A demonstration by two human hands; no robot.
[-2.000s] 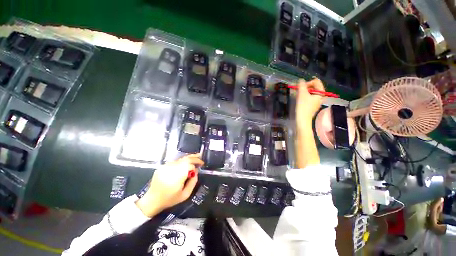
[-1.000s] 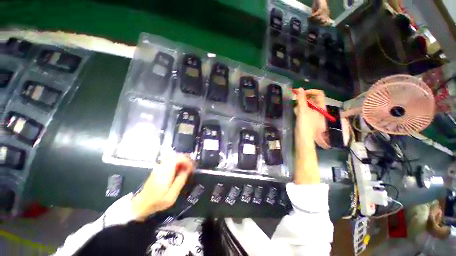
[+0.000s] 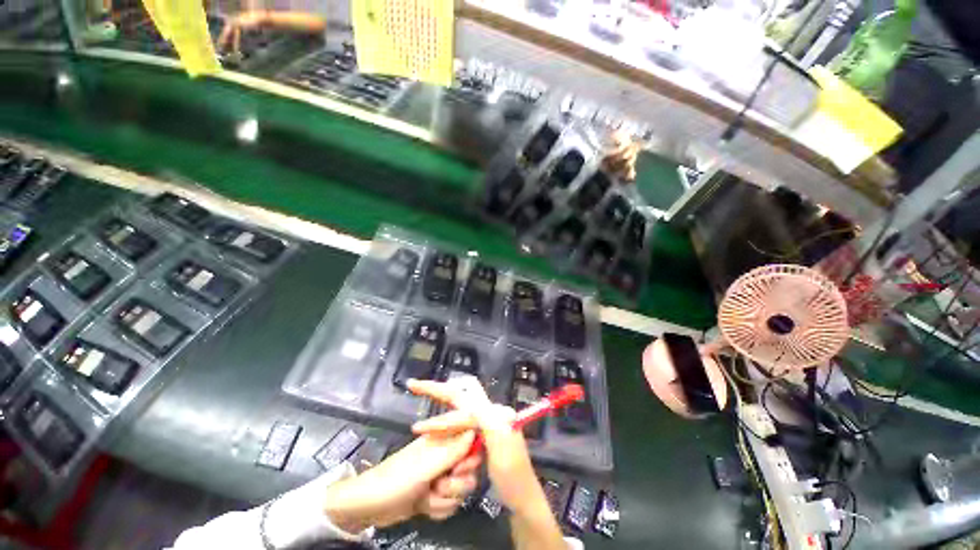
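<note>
The clear phone tray lies on the bench with black phones in most pockets, backs up with pale labels; its lower left pocket shows no phone. My left hand and right hand meet over the tray's front edge. A red pen slants up right from between them. My right hand holds it, and my left fingers are curled around its lower red end. The hands partly cover the front row. Batteries lie in front of the tray, some hidden behind my hands and forearms.
Another phone tray lies at left. One more tray is across on the belt, with another person's hand at it. At right are a pink fan, a smartphone on its base and a power strip with cables.
My right hand has moved left and down from the tray's right end, bringing the red pen to my left hand. The view has tilted up, showing more beyond the belt.
</note>
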